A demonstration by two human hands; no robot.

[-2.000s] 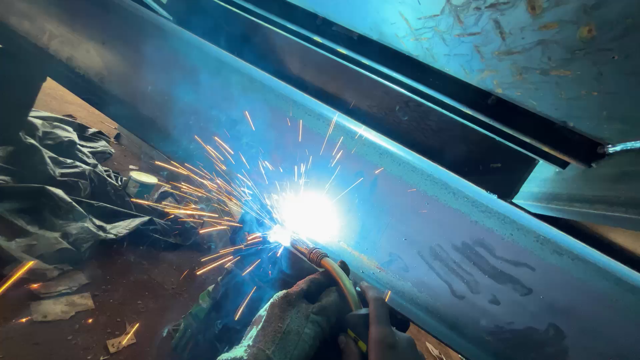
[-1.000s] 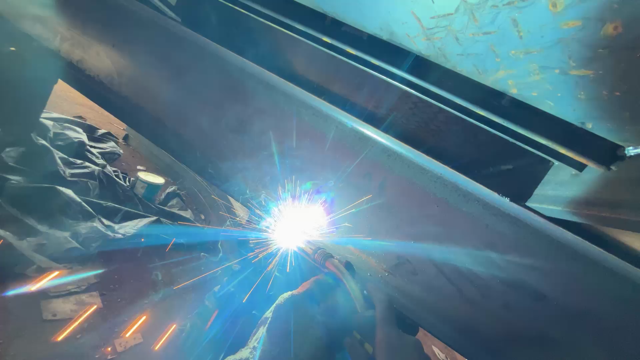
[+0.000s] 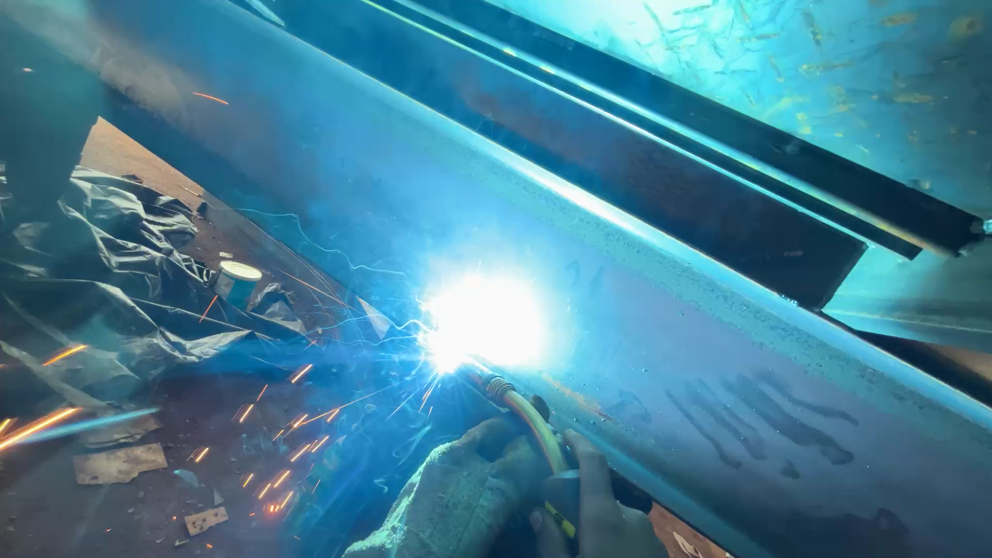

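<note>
A MIG welding torch (image 3: 536,426) with a curved neck points up and left, its tip lost in a white arc glare at the lower edge of a large steel beam (image 3: 620,333). My right hand (image 3: 601,496) grips the torch handle at the bottom, fingers wrapped around it. Beside it, my left hand (image 3: 465,488), in a thick work glove, lies against the torch neck; its fingers are partly hidden, and whether they close on the neck is unclear. Dark streak marks show on the beam's face right of the arc.
Behind the beam lie dark steel bars (image 3: 736,178) and a stained metal sheet (image 3: 852,70). On the floor at left are a crumpled dark sheet (image 3: 139,271), a small can (image 3: 237,283) and flat scraps (image 3: 120,463). Orange sparks scatter at lower left.
The spark spray has changed shape, and the glare looks broader than one second ago. Both hands stay by the torch, which still points up and left.
</note>
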